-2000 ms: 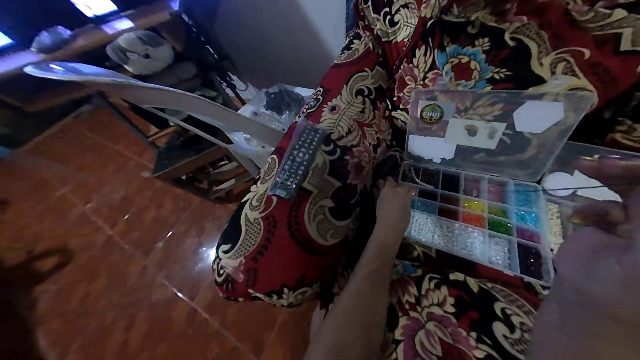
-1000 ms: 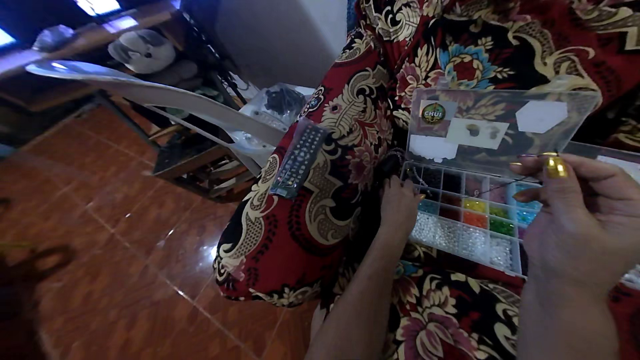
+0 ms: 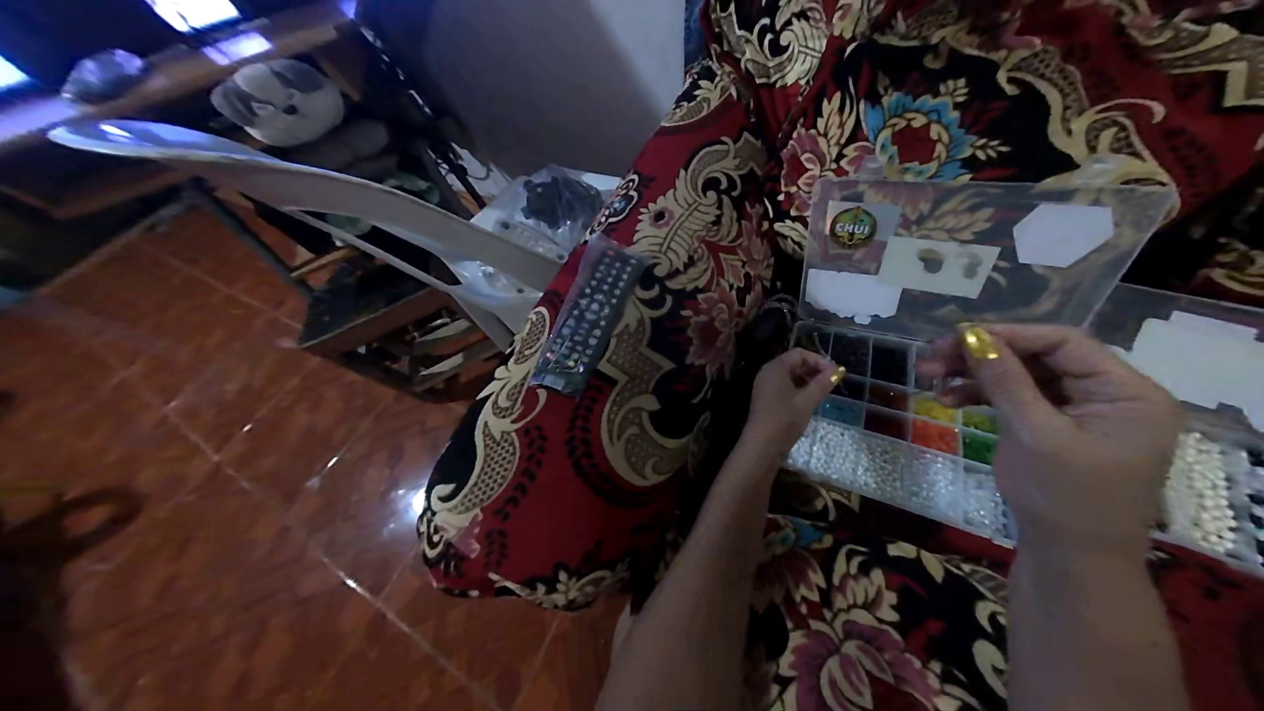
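Note:
A clear plastic compartment box (image 3: 894, 489) of beads lies across the patterned cloth, its transparent lid (image 3: 997, 212) raised. Red, orange, yellow, green, dark and clear beads fill its sections. My left hand (image 3: 790, 395) is over the box's left edge, thumb and fingertips pinched together. Above the middle sections is my right hand (image 3: 1071, 415), its thumb with a gold nail close to the fingers. Whether either hand pinches a thread or a bead is too small to tell. A second box (image 3: 1200, 494) with white beads sits partly behind my right wrist.
A packet of small beads (image 3: 592, 316) rests on the patterned cloth at the left. Beyond it stand a white plastic chair (image 3: 395, 212) with a clear bag (image 3: 553, 202), a dark shelf (image 3: 395, 326) and a plush toy (image 3: 281, 102). Tiled floor (image 3: 227, 553) lies below.
My right hand has come in from the right edge and moved left over the bead box, nearer to my left hand. My left hand has lifted a little, with its fingertips now together.

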